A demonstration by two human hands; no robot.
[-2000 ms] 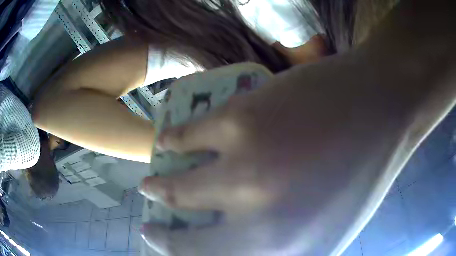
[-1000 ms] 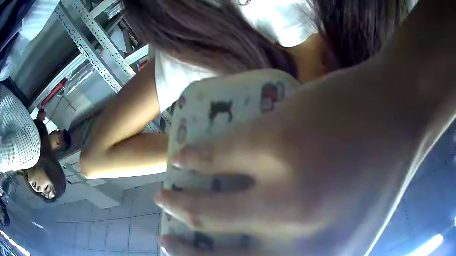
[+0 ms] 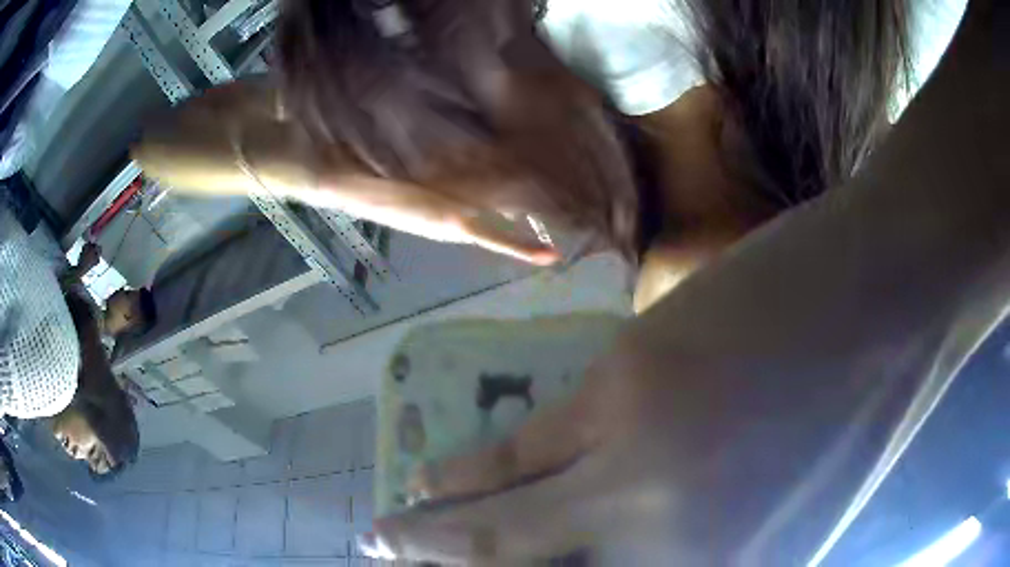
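Observation:
A large hand, apparently my right hand, comes in from the right, close to the camera and blurred. Its fingers lie over the pale patterned case, which has rounded corners and small dark and red figures. The thumb and the case's far side are hidden. Another forearm crosses from the left; its hand, apparently my left hand, is at the long dark hair, fingers stretched and blurred. What it holds, if anything, cannot be told. The view is upside down, so left and right are read from the arms.
A white shirt and a neck show at the top, between strands of hair. Perforated metal shelving stands at the upper left. Another person in a pale knitted top is at the left edge. Ceiling panels and a bright lamp lie along the bottom.
The case and the hand on it have moved down the picture. The other arm has swung up, and its hand has come into view at the hair.

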